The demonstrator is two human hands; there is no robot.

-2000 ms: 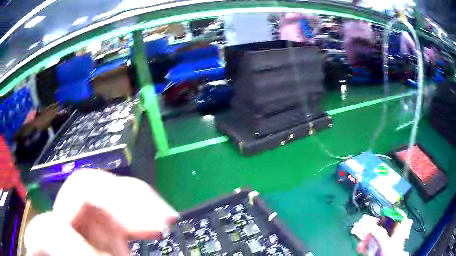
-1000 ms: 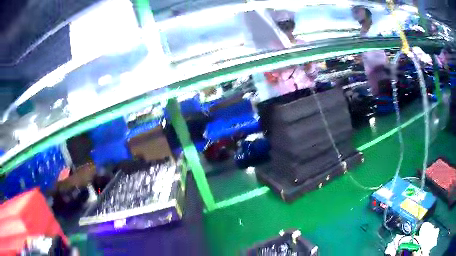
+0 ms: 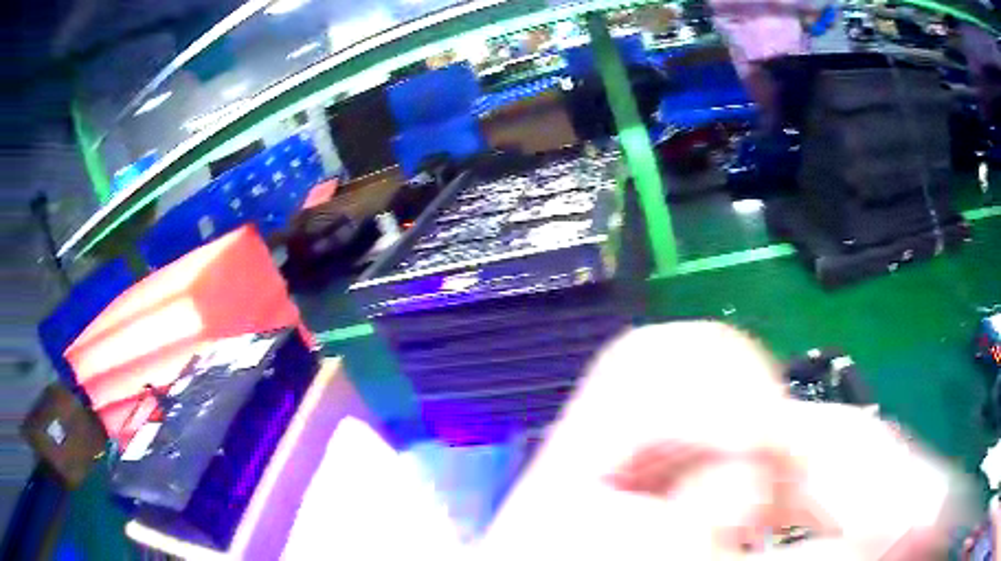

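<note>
My left hand [image 3: 703, 416] is large, blurred and overexposed at the lower centre right. Its fingers are curled. A small speckled patch like a circuit board [image 3: 782, 537] shows at the bottom between the fingers; whether it is held or lies behind them cannot be told. Part of the black foam tray with boards [image 3: 825, 375] shows just beyond the hand; the rest is hidden. A sliver of my right hand [image 3: 982, 535] is at the right edge, cut off; what it holds cannot be seen.
A tall foam tray stack [image 3: 494, 351] has boards on top. Left of it are a black box [image 3: 209, 422], a red-orange bin or cover [image 3: 181, 318] and white-violet glare [image 3: 368, 504]. Another dark tray stack [image 3: 878, 164] stands at the back right. The blue box [image 3: 992, 342] is cut off at the right edge.
The view has swung left, so the tray stacks and blue box sit further right. My left hand, out of view one second ago, is back in view. My right hand is now mostly cut off.
</note>
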